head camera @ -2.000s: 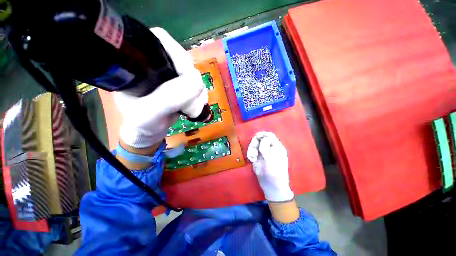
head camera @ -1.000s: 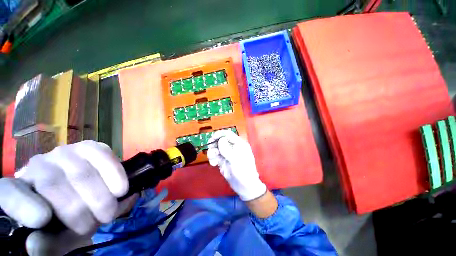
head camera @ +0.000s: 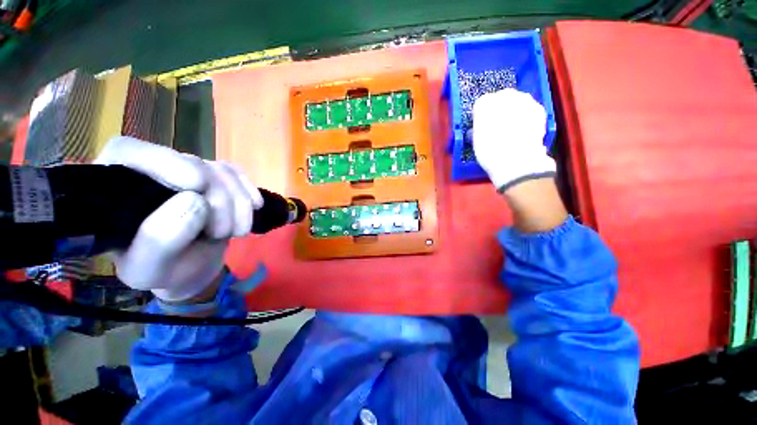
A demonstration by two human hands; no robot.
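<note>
My gloved left hand (head camera: 187,220) is closed around the black electric screwdriver (head camera: 100,207), whose nose points right, beside the lower left of the orange-brown fixture (head camera: 363,192). Three green circuit boards lie in its recesses: a top board (head camera: 358,110), a middle board (head camera: 362,164) and a bottom board (head camera: 332,222) with glare on its right half. My gloved right hand (head camera: 510,137) is over and partly inside the blue screw bin (head camera: 495,51), on the silvery screws (head camera: 485,81). Its fingertips are hidden, so I cannot tell whether it holds screws.
A red mat (head camera: 249,108) lies under the fixture. A thick red stack (head camera: 656,166) stands right of the bin, with a green-and-white strip (head camera: 740,290) at its far right. Grey ridged rows (head camera: 70,112) with a tan divider (head camera: 111,104) stand at left. The cord hangs below the screwdriver.
My right hand has moved from the bottom board up and right to the screw bin. The screwdriver has drawn back left from the bottom board, still in my left hand.
</note>
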